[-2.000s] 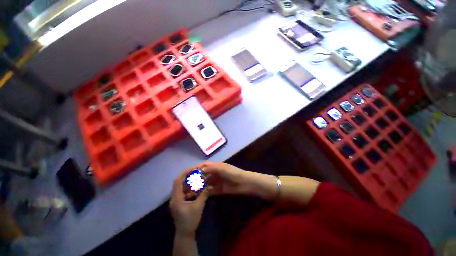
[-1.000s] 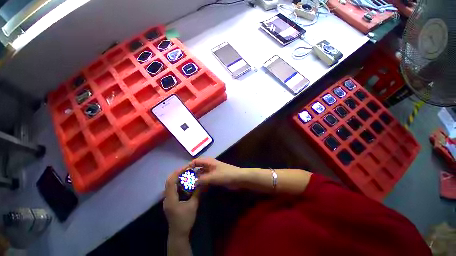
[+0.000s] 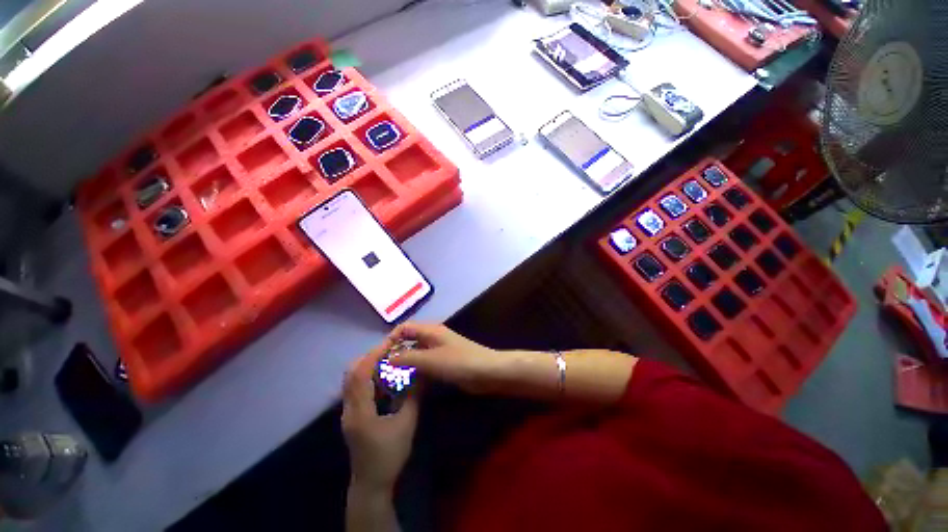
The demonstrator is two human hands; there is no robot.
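Observation:
A smartwatch body (image 3: 395, 376) with a lit white and coloured dial is held up off the table's front edge, between both hands. My left hand (image 3: 376, 431) grips it from the left and below. My right hand (image 3: 447, 355) has its fingertips on its upper right side and partly covers the dial. A large phone (image 3: 366, 258) with a white screen, a dark code square and a red button leans on the near edge of the red-orange tray (image 3: 147, 390), which holds several watches in its pockets.
Two slim phones (image 3: 473, 117) (image 3: 585, 152) lie mid-table; a black-framed device (image 3: 580, 55) lies beyond. A dark phone (image 3: 99, 400) and clear bottle (image 3: 40, 470) are at left. A second watch tray (image 3: 764, 358) sits lower right, near a fan (image 3: 889, 94).
The view has shifted, so the trays and phones sit further left in the picture. My right fingers now cover more of the watch's dial. Both hands still hold the watch.

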